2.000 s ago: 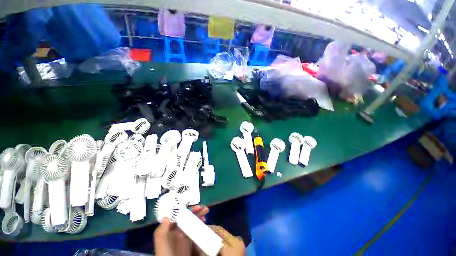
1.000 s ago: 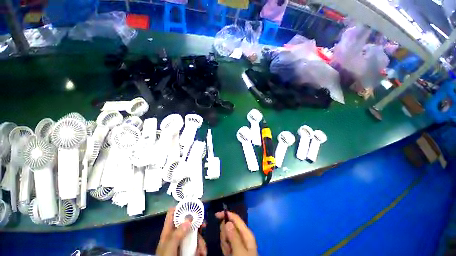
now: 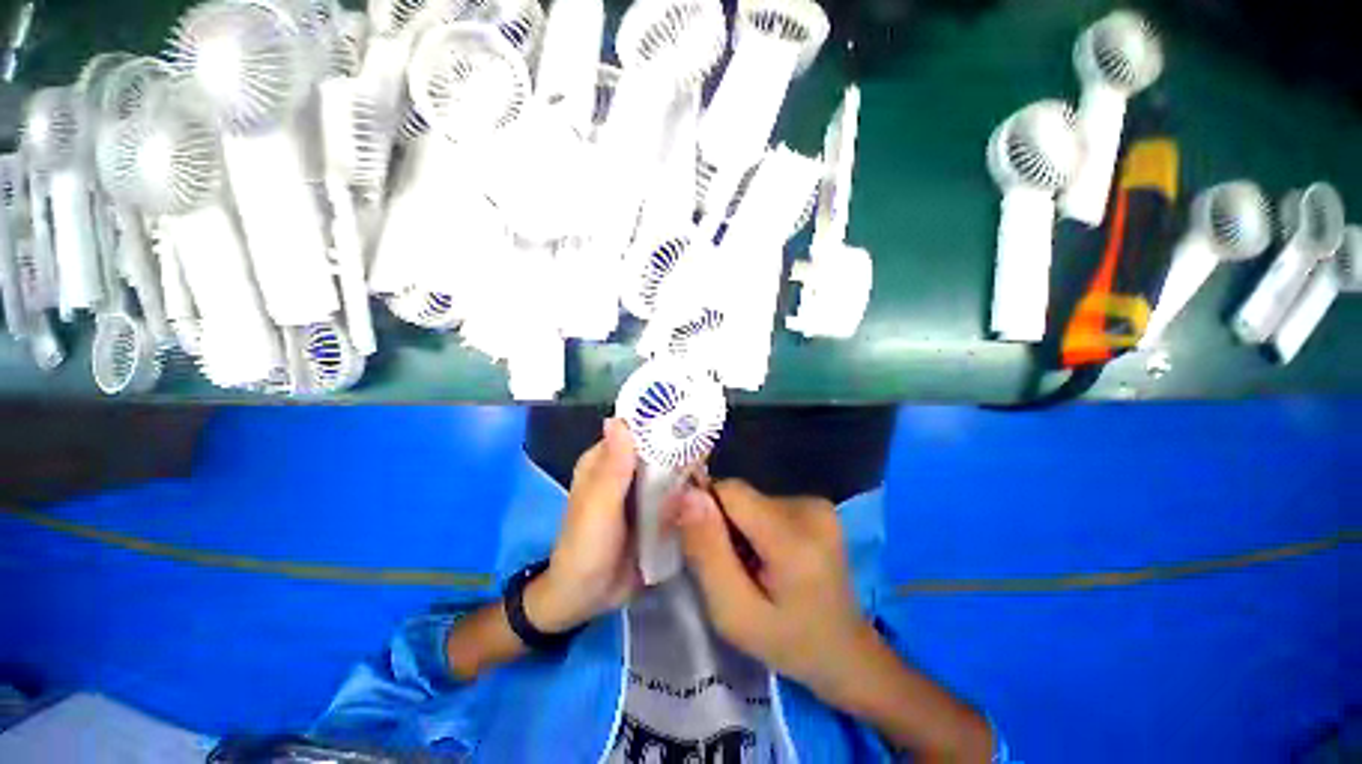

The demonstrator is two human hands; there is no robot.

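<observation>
A white fan shell [image 3: 657, 508] is held upright over my lap, its round slotted head up and its handle down. My left hand [image 3: 595, 523] is closed around the shell's left side. My right hand [image 3: 769, 560] holds a thin dark pen-like tool [image 3: 732, 525] whose tip is hidden near the base of the slotted head, close to the right side of the handle. Part of the handle is hidden by my fingers.
A heap of white fan shells [image 3: 269, 224] lies on the green bench [image 3: 926, 284] at left. At right, several shells [image 3: 1025, 254] lie spaced out around an orange and black tool [image 3: 1120, 269]. The bench's front edge is just beyond my hands. Blue floor is on both sides.
The view has tilted down onto my lap. The shell has gone from slanting to upright. My right hand, apart from the shell one second ago, is now against it with the dark tool.
</observation>
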